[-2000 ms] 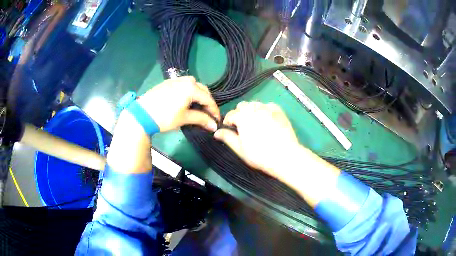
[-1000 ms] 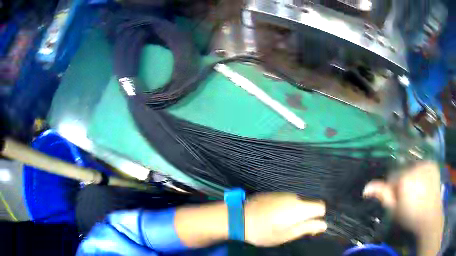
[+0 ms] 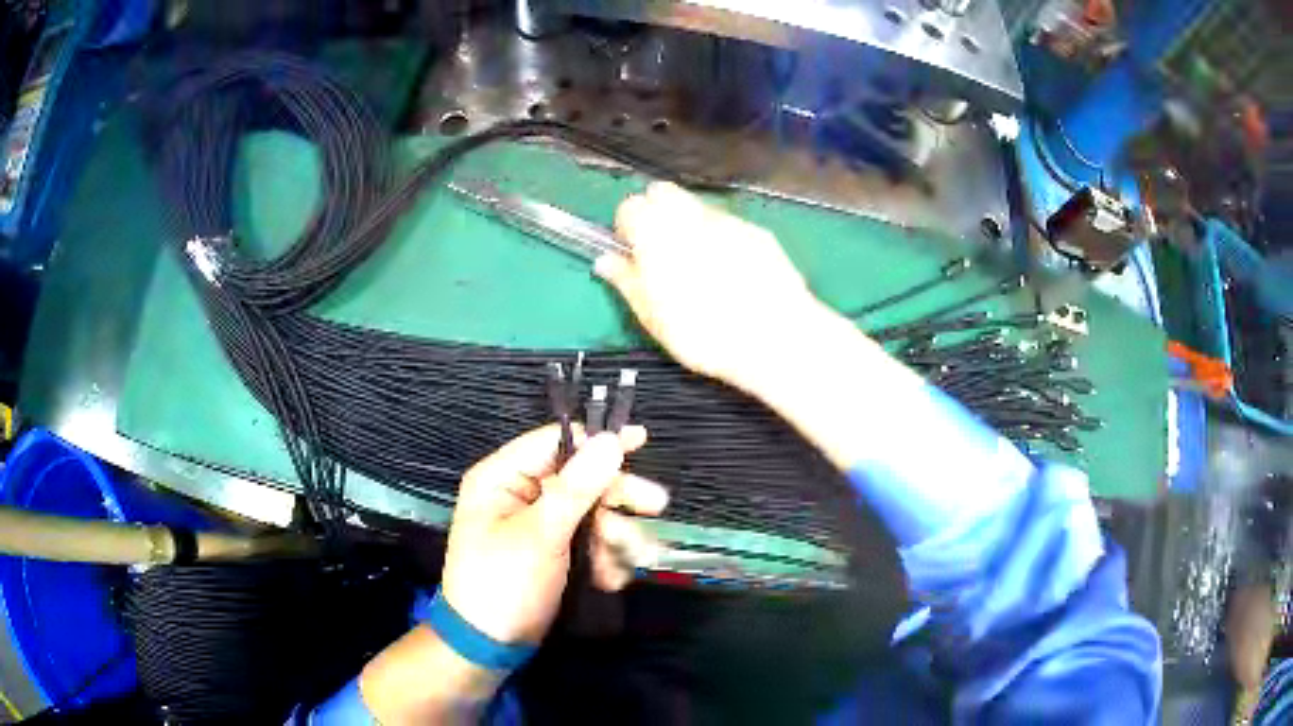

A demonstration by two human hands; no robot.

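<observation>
My left hand holds several black cable ends upright between thumb and fingers, their metallic tips pointing up. My right hand is at the right end of a silver flat strip, fingers closed on it over the green mat. Many black cables lie side by side across the mat, under and beyond my hands. Their connector ends fan out at the right. The cables join a thick looped bundle at left, tied with a pale band.
A press bed with bolt holes lies behind the green mat, below a thick steel plate. A blue bin and tan pole are lower left. An orange-handled tool and a small metal block are at right.
The view has shifted. My left hand has come up with several cable ends in it. My right hand has moved from the cable ends at right to the silver strip.
</observation>
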